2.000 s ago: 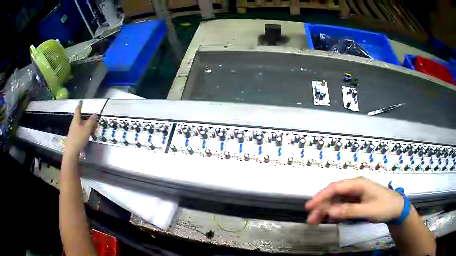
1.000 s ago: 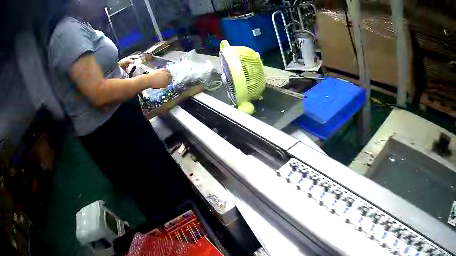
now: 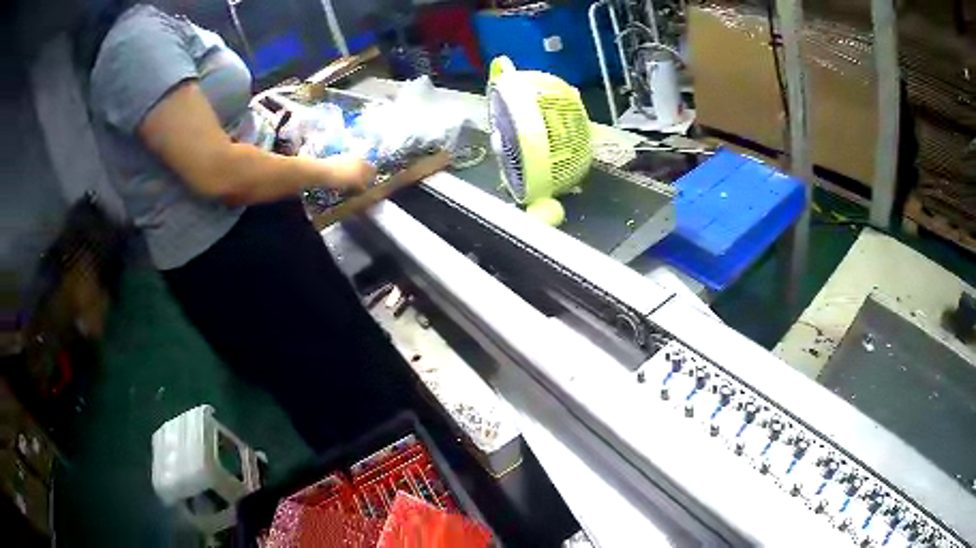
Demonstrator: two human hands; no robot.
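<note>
No hand of mine is in the picture. PCB panels (image 3: 765,441) with black and blue parts lie in the conveyor (image 3: 535,369) at the lower right and run out at the picture's edge. A black crate (image 3: 246,512) stands at the bottom centre-left. In it are red bubble wrap (image 3: 321,521) and packed board stacks (image 3: 401,471) with red wrap around them.
Another person (image 3: 230,177) stands at the line's far end, an arm reaching over it near a clear bag (image 3: 412,120). A yellow-green fan (image 3: 546,134), a blue box (image 3: 733,214), a white stool (image 3: 198,460) and the grey-topped bench (image 3: 910,380) are also in view.
Two seconds ago both my hands showed at the conveyor; they are now out of view. The view has swung left to the other person and the crate. Since one second ago it has shifted slightly.
</note>
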